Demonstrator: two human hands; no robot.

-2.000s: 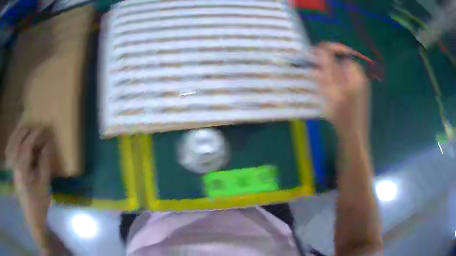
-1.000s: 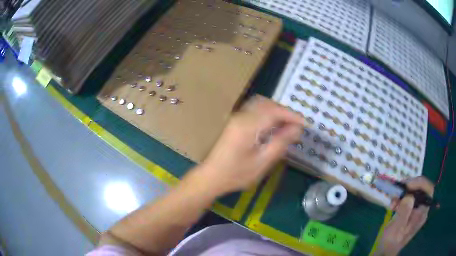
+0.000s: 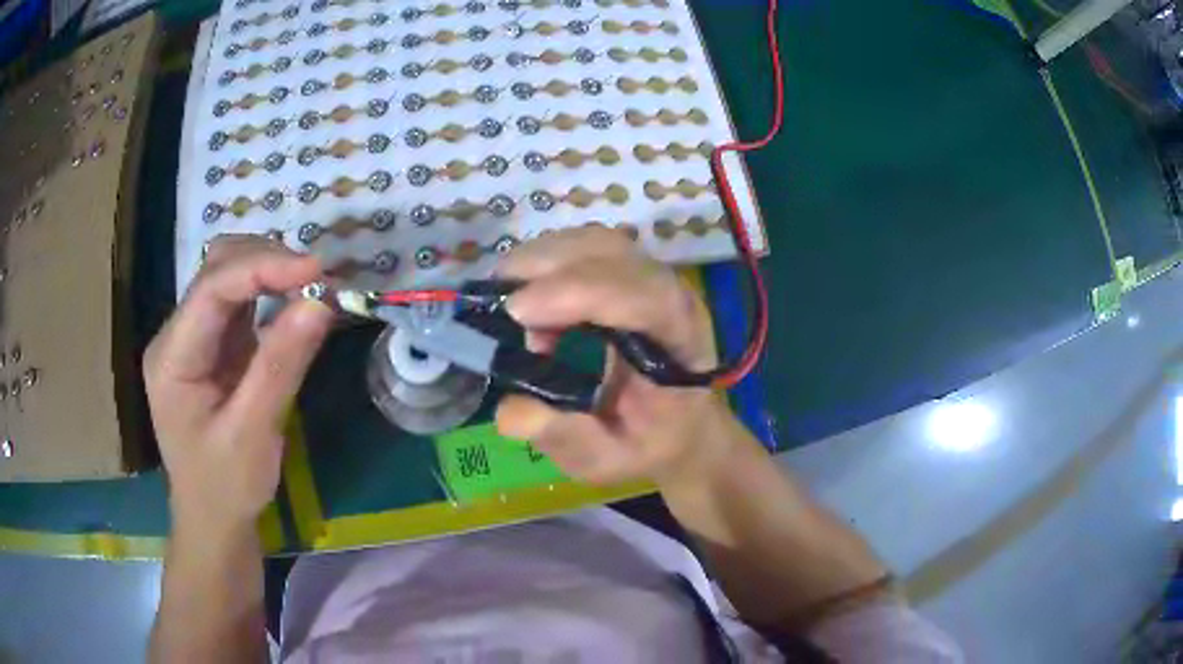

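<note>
My left hand (image 3: 240, 350) pinches a tiny silver component (image 3: 313, 292) between thumb and forefinger. My right hand (image 3: 623, 357) holds the test probe (image 3: 448, 340), grey with black-taped parts, its cream-white tip block (image 3: 353, 302) right beside the component; whether they touch is unclear. A red wire (image 3: 756, 292) runs from the probe's rear up over the tray's right edge. The white component tray (image 3: 197, 130) lies beyond both hands, with rows of tan cut-outs, many holding silver parts. The round test fixture (image 3: 426, 389) stands below the probe, partly covered by it.
The green label (image 3: 487, 464) lies by the fixture, partly hidden by my right hand. The brown cardboard board (image 3: 71, 260) with scattered silver parts is at left. Yellow tape (image 3: 370, 525) marks the near edge of the green mat (image 3: 908, 260). A shiny floor (image 3: 1038, 519) shows at lower right.
My left hand has moved from blurred motion over the cardboard and tray edge to a pinch near the fixture. My right hand has brought the probe leftward to it. The view has turned.
</note>
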